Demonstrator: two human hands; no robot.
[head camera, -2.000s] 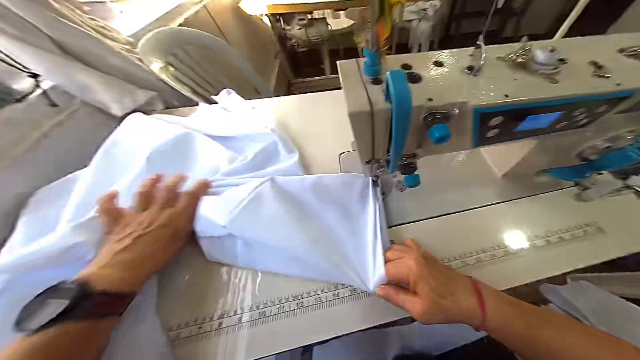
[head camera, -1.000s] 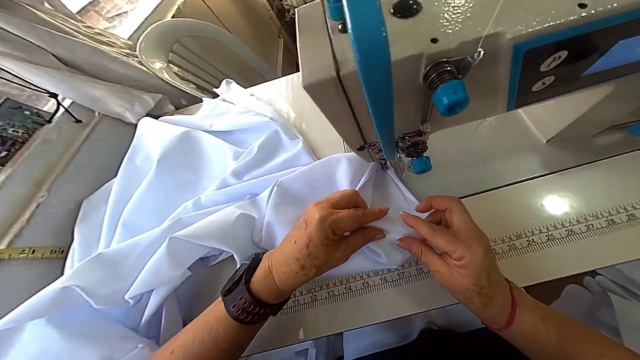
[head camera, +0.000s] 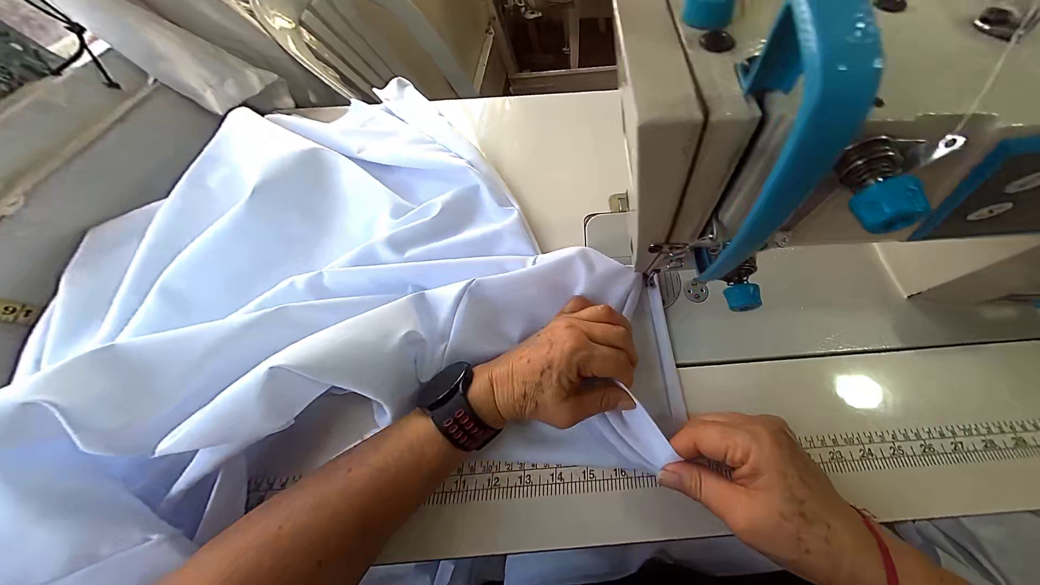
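Observation:
White fabric (head camera: 325, 268) lies in loose folds over the left of the sewing machine table, and its edge runs under the needle area (head camera: 650, 278) of the industrial sewing machine (head camera: 666, 122). My left hand (head camera: 569, 366), with a dark watch on the wrist, pinches the fabric edge just below the needle area. Lower right, my right hand (head camera: 747, 479) grips the same edge between thumb and fingers, above the printed ruler (head camera: 556, 481). Between both hands the edge is drawn out in a narrow folded strip. A second narrow strip runs from the needle area down toward my right hand.
The machine head, with its blue guard (head camera: 812, 122) and blue tension knob (head camera: 890, 203), stands over the right side of the table (head camera: 552, 154). A pale chair (head camera: 382, 49) is behind. At the far left is a yellow measuring tape (head camera: 16, 312). More fabric hangs below the front edge.
My left hand lay flat on the fabric at the left, then came beside my right hand; now it pinches the edge. The view has moved closer to the machine.

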